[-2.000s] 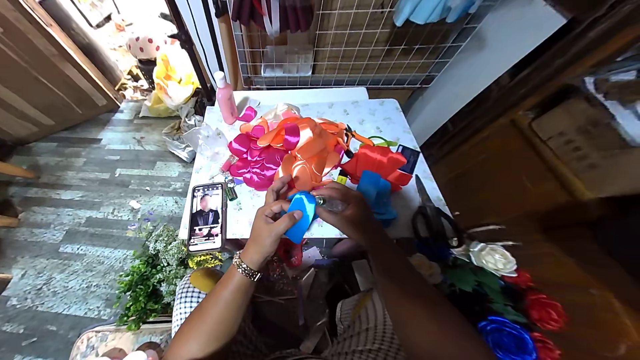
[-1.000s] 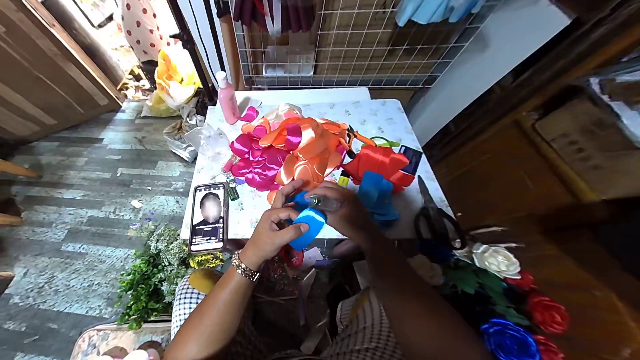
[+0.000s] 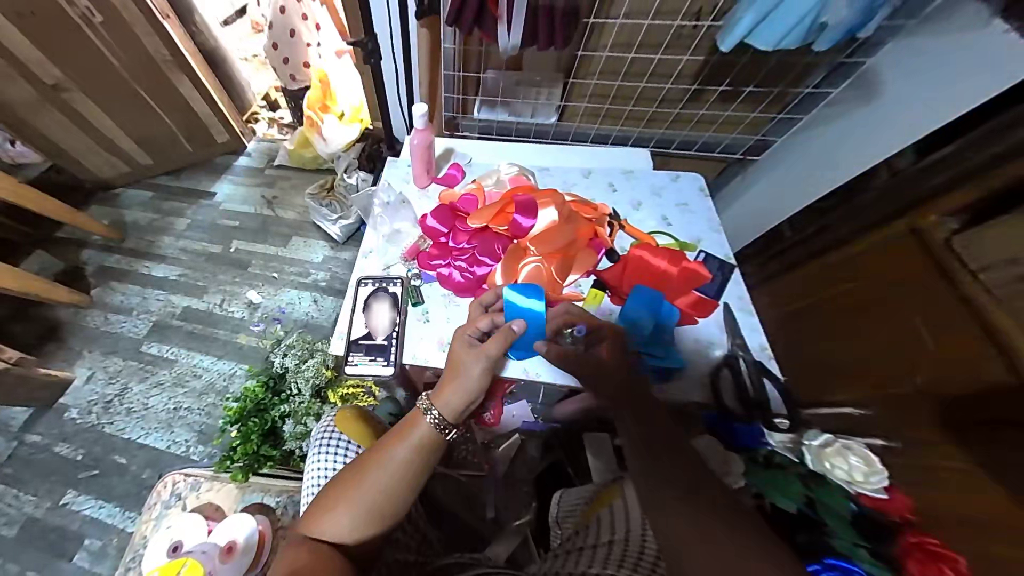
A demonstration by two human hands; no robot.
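Observation:
A blue satin piece [image 3: 524,320] with rounded ends stands upright between my hands at the near edge of the table. My left hand [image 3: 480,344] pinches it by its left side. My right hand [image 3: 596,348] touches its lower right side and holds a small clear object with a purplish tip [image 3: 574,332], perhaps a lighter; the fingers partly hide it. More blue satin pieces [image 3: 646,320] lie right of my right hand. Behind are heaps of magenta petals [image 3: 464,252], orange petals [image 3: 552,236] and red satin pieces [image 3: 656,272].
A phone [image 3: 374,326] lies at the table's left edge, a pink bottle [image 3: 422,148] at the back left. Large black-handled scissors [image 3: 744,368] rest at the right edge. White and red fabric roses [image 3: 846,462] are at lower right, leafy sprigs [image 3: 272,400] at lower left.
The blue piece has turned from tilted to upright between my hands, and more of its face shows. My right hand has shifted slightly away from its top edge.

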